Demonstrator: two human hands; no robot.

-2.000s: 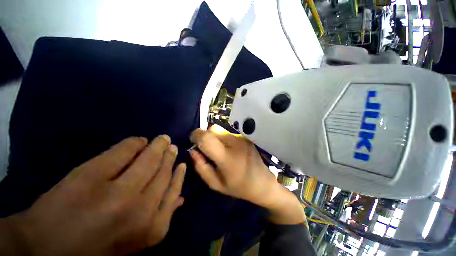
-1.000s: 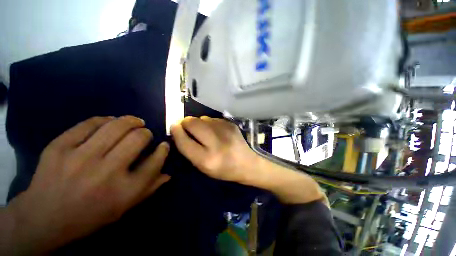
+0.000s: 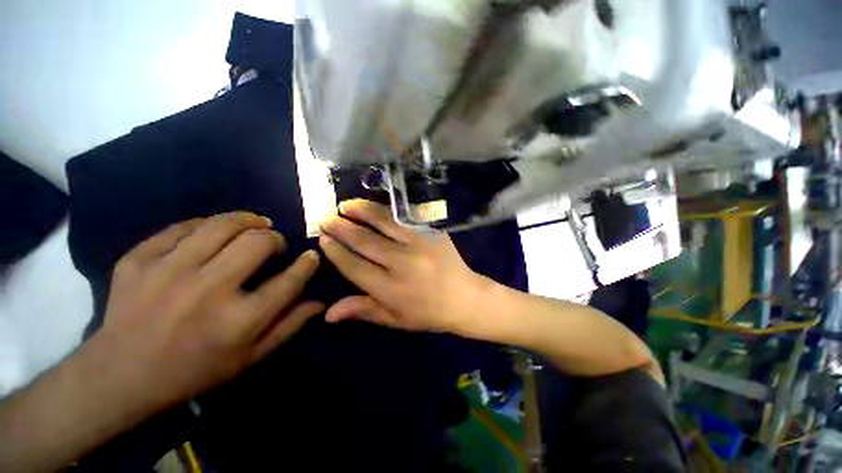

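A large dark navy garment panel [image 3: 198,175] lies over the white table and hangs toward me. A flat white strip [image 3: 317,194] lies on it beside the needle area of the white sewing machine head [image 3: 388,83]. My left hand [image 3: 208,300] lies flat on the panel, left of the strip, fingers slightly spread. My right hand [image 3: 402,268] rests with its fingertips at the near end of the strip, thumb apart, palm down on the cloth. The needle and presser foot cannot be made out clearly.
The white table [image 3: 102,69] shows behind and left, with a dark piece [image 3: 28,208] at the left edge. White surfaces with a dark object [image 3: 617,220] lie right of the machine. Yellow frames [image 3: 736,268] and green floor are at right.
The view has swung, so the machine's underside shows instead of its lettered face. My right fingers have spread from a pinch to a flatter hold by the strip's end. My left hand stays on the panel.
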